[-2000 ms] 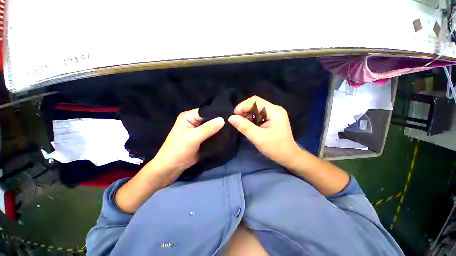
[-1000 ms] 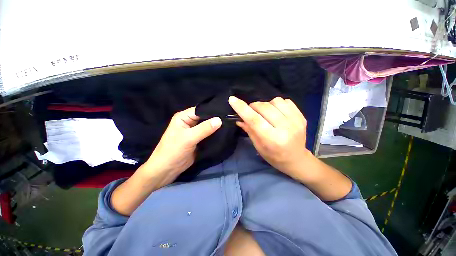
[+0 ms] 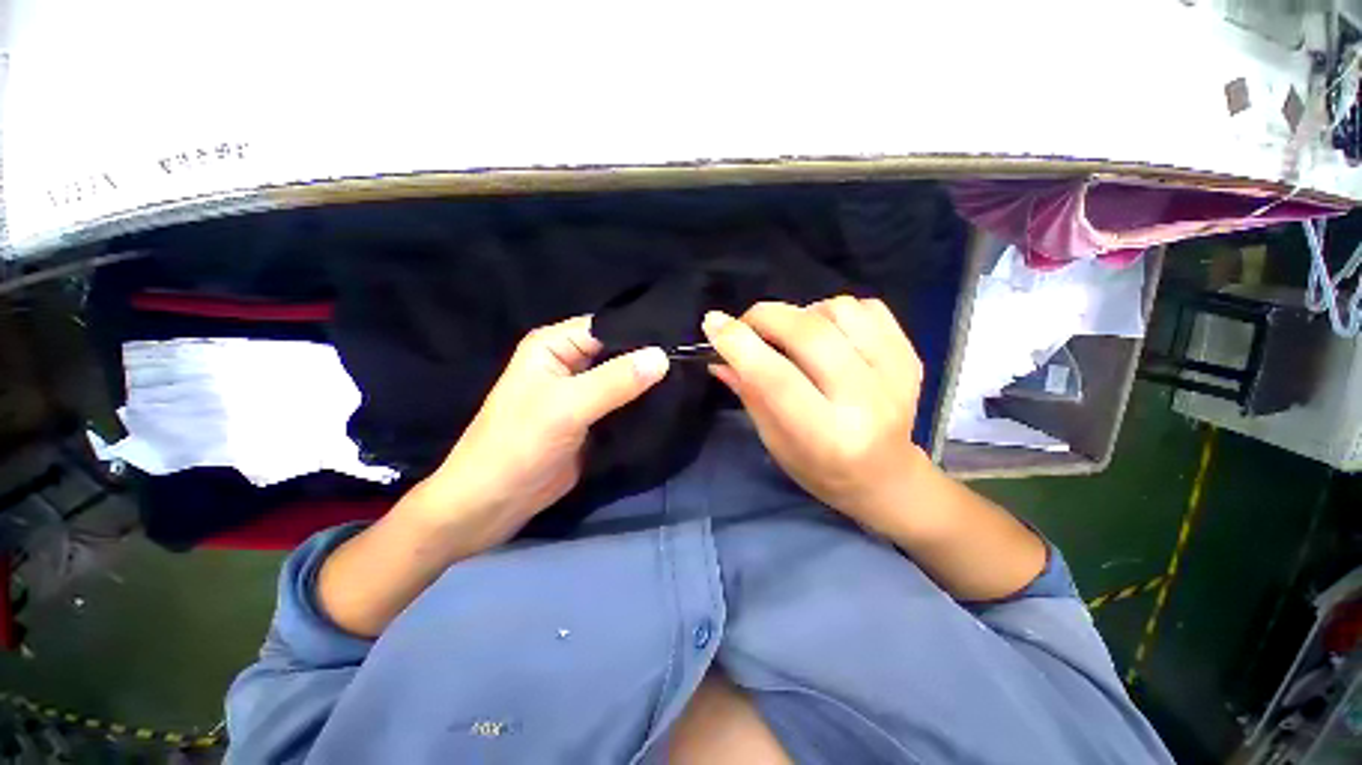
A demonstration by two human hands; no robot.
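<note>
A black garment lies bunched in the lap and below the table's front edge. My left hand pinches a folded part of it between thumb and fingers. My right hand is just to the right, palm down, with thumb and index finger closed on slim dark tweezers or snips. The tool's thin shiny tips point left to the fabric at my left thumb. The rest of the tool is hidden by my right hand. Whether the tips hold a thread cannot be told.
The long white table spans the top. A crumpled white sheet lies on dark, red-edged pieces at left. Pink fabric hangs at the right table edge above a grey bin with white scraps. Yellow lines mark the green floor.
Two seconds ago the dark tool's tips stuck up from my right hand; it has since turned over and the tips now point left at the fabric. My left hand keeps its pinch.
</note>
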